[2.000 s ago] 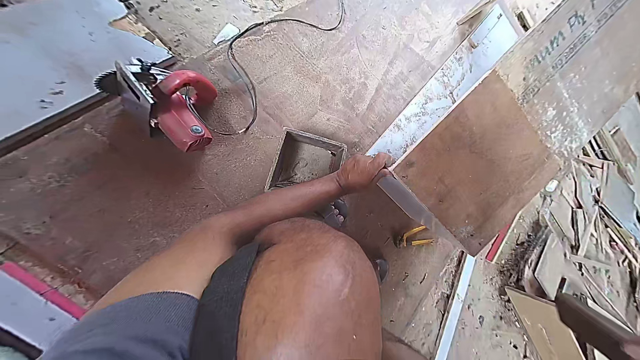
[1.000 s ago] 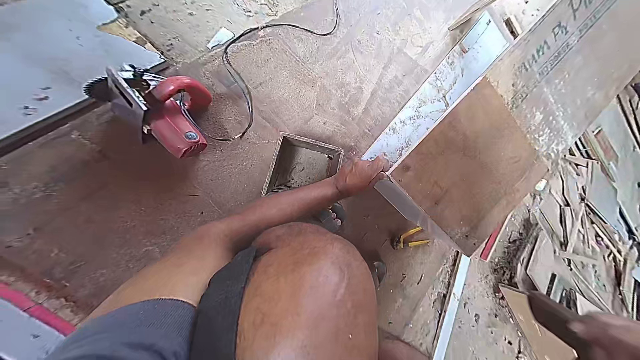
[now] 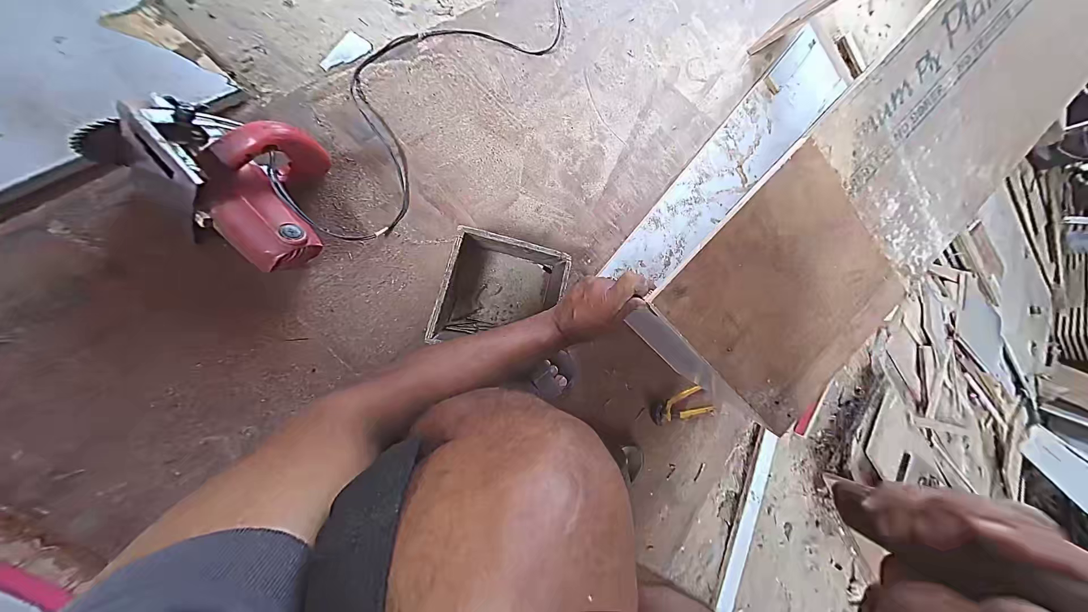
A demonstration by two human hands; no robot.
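Note:
My left hand (image 3: pixel 599 306) grips the near corner of a plywood assembly, where a white-faced board (image 3: pixel 722 178) meets a brown plywood panel (image 3: pixel 773 280). At the lower right my right hand (image 3: pixel 960 527) is blurred, its fingers closed around a dark, bar-like object (image 3: pixel 858 506) whose kind I cannot tell. Yellow-handled pliers (image 3: pixel 688 404) lie on the floor just below the panel's near edge. Left of my left hand stands a small open wooden box (image 3: pixel 510 285) with thin nails or similar slivers along its near side.
A red circular saw (image 3: pixel 255 195) with an exposed toothed blade rests at the left, its black cord (image 3: pixel 399 161) looping across the dusty floor. Wood offcuts (image 3: pixel 960 365) are heaped at the right. A white strip (image 3: pixel 748 518) lies near my knee, and a pale sheet (image 3: pixel 76 85) lies upper left.
My right hand has come farther into view from the lower right, with the dark object in it. My left hand stays at the assembly's corner.

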